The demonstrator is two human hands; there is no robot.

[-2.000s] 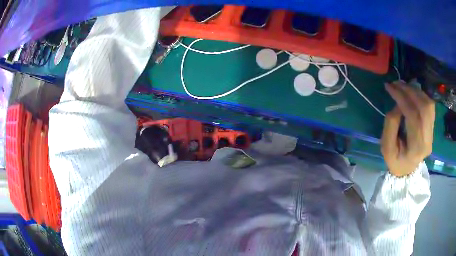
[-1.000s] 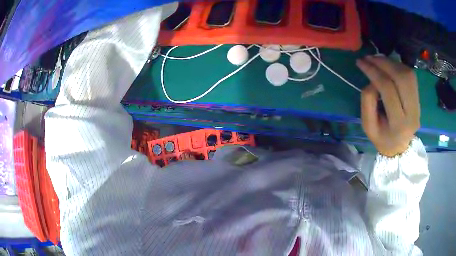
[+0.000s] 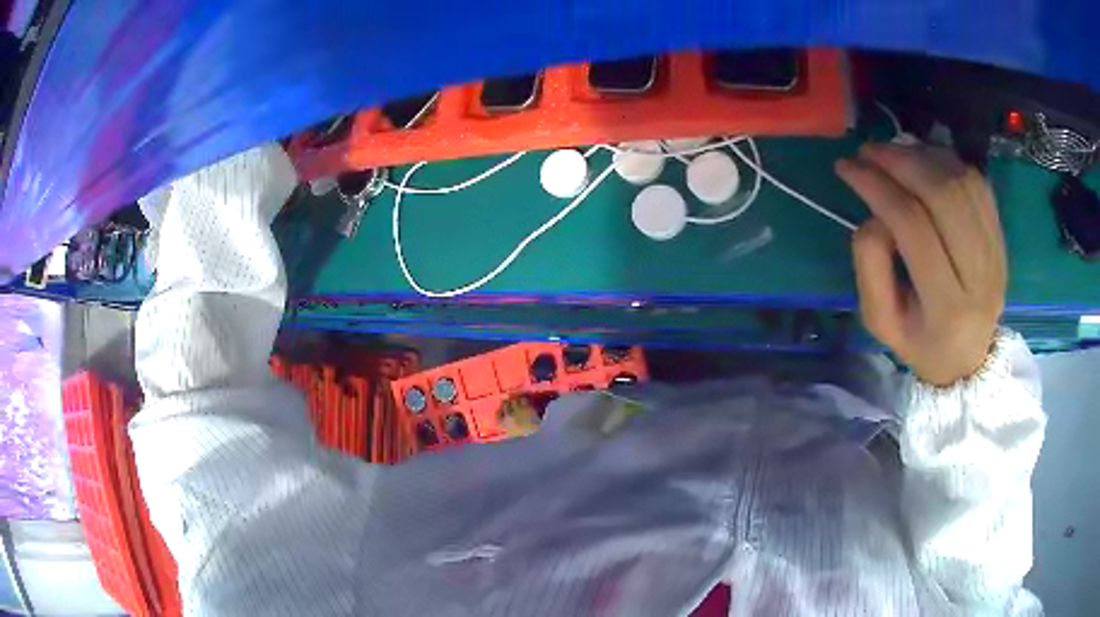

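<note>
A red-orange tray lies on the green mat with dark watch units in square pockets, its far part hidden by a blurred blue surface. Several white round charging pucks on a looped white cable lie in front of it. My right hand is over the mat at the tray's right end, fingers bent, thumb apart, nothing visible in it. A white cable runs towards its thumb. My left arm reaches to the tray's left end; my left hand is hidden behind the blue surface.
The blue surface spans the top. Metal and dark parts lie at left; a coiled metal piece and black object at right. Below the bench are a pocketed tray with round parts and standing red-orange trays.
The view has shifted, and the blue surface now covers more of the tray. The tray sits further left relative to my right hand, which keeps its bent shape.
</note>
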